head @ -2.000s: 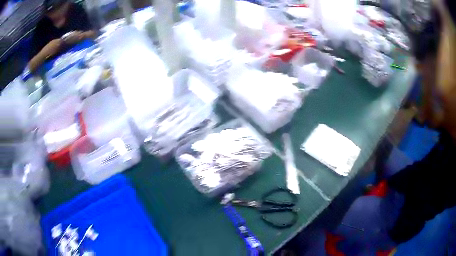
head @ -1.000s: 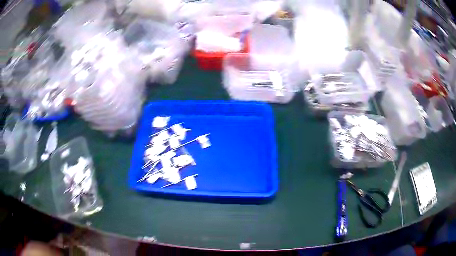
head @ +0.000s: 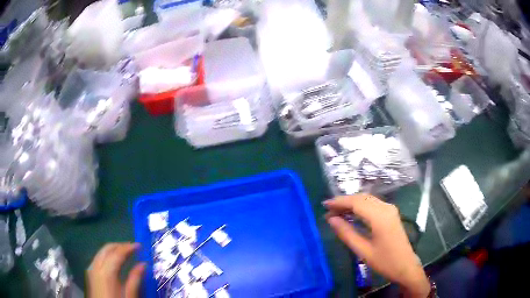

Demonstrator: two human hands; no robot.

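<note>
A blue tray (head: 261, 185) lies in front of me and runs off the bottom edge. Tabbed metal rods (head: 186, 270) lie scattered in its left part. My left hand (head: 113, 270) is at the tray's left side, cut off by the bottom edge, thumb and fingers apart and empty. My right hand (head: 372, 233) is just right of the tray, thumb and forefinger apart, nothing seen between them. It hides most of the blue-handled knife (head: 362, 273) and the scissors under it.
A clear parts box (head: 369, 163) heaped with tabbed rods stands behind my right hand. Other clear containers (head: 224, 119) and a red bin (head: 157, 100) stand at the back. A pale strip (head: 425, 198) and a pale card (head: 464, 195) lie right. A smaller clear box (head: 49, 265) is left.
Both my hands have come into view at the tray's sides. My view has swung left from the bench's right end, then shifted somewhat, and the tray now shows lower in the picture.
</note>
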